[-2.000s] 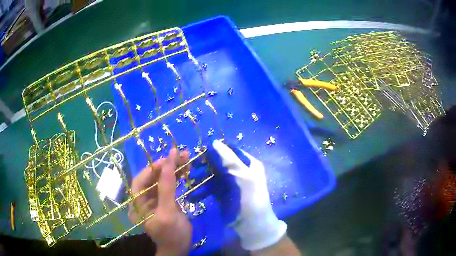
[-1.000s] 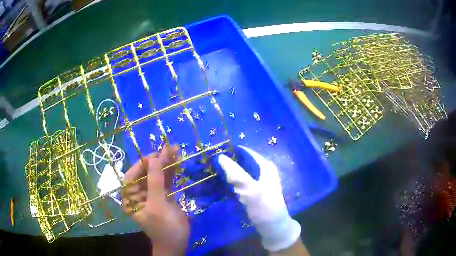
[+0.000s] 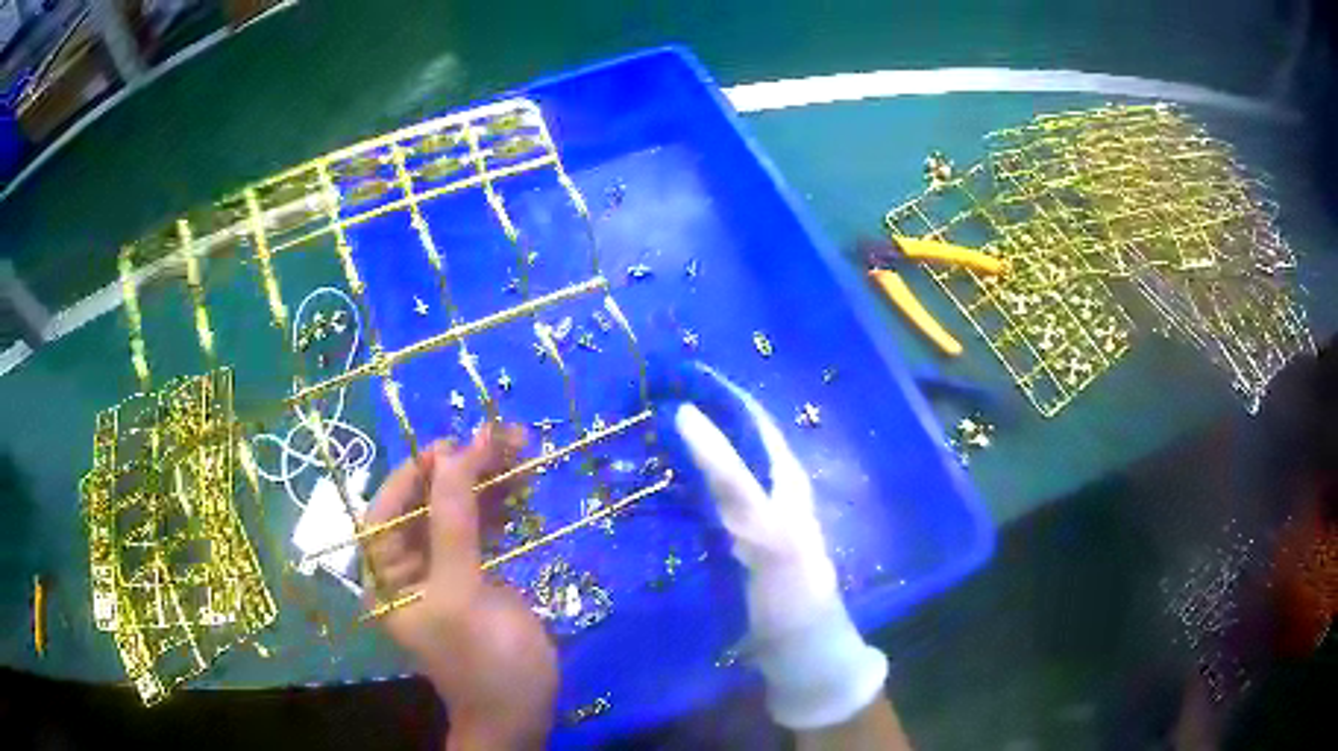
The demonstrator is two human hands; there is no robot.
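A gold sprue frame point(image 3: 492, 319) is held up, tilted, over the blue bin point(image 3: 939, 506). My bare left hand point(image 3: 455, 543) grips its lower bars. Small parts show blurred near the lower bars. My right hand point(image 3: 756, 506), in a white glove with blue coating, is just right of the frame's lower right edge, apart from it, with thumb and fingers spread. Its blue fingers blend into the bin, but nothing shows in it. Small plated parts point(image 3: 569, 594) lie loose in the bin, some in a cluster near the front.
Full sprue frames point(image 3: 176, 536) lie at left, beside a white cord with a block point(image 3: 332, 525). Yellow-handled cutters point(image 3: 947, 257) lie at right on a frame by a heap of gold runners point(image 3: 1145, 184). An orange object point(image 3: 40, 613) is at far left. A pale strip point(image 3: 939, 88) crosses behind.
My right hand has moved right, away from the frame's lower bars. The held frame has shifted and its tilt has changed; my left hand stays on it.
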